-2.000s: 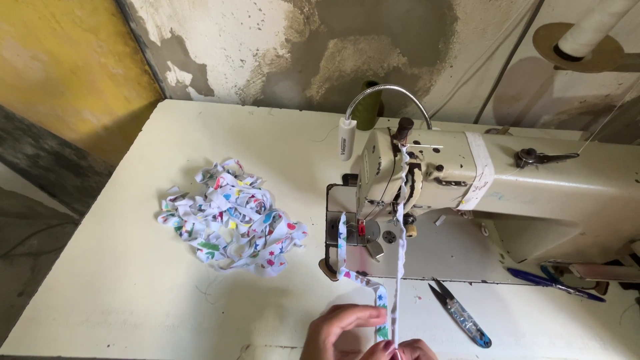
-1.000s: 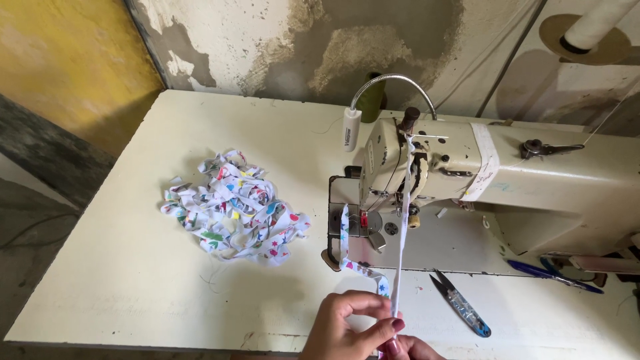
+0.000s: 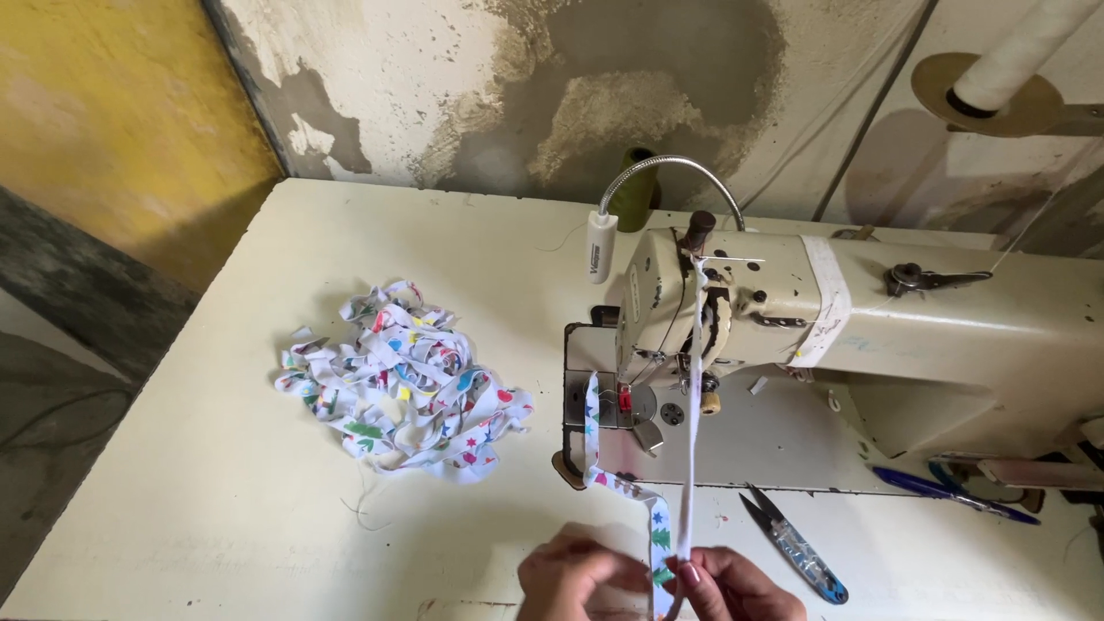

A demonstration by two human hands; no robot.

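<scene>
My right hand point(image 3: 729, 586), low in the head view, pinches a narrow white fabric strip point(image 3: 693, 431) between thumb and fingers. That strip runs up taut to the top of the sewing machine's head point(image 3: 668, 302). Just to the left, my left hand point(image 3: 578, 573) is beside a printed fabric strip point(image 3: 660, 522); its fingers are blurred, and whether they grip the strip is unclear. The printed strip bends up across the machine bed to the left of the red presser foot part point(image 3: 624, 398). A heap of printed fabric strips point(image 3: 414, 388) lies left of the machine.
Thread snips point(image 3: 798, 548) and a blue pen point(image 3: 953, 496) lie at the near right. A gooseneck lamp point(image 3: 601, 246) arches over the machine head, with a green thread cone point(image 3: 636, 190) behind it. A white thread spool point(image 3: 1018, 60) stands at the upper right.
My left hand has moved left, away from the white strip it was touching a second ago. My right hand still holds the white strip.
</scene>
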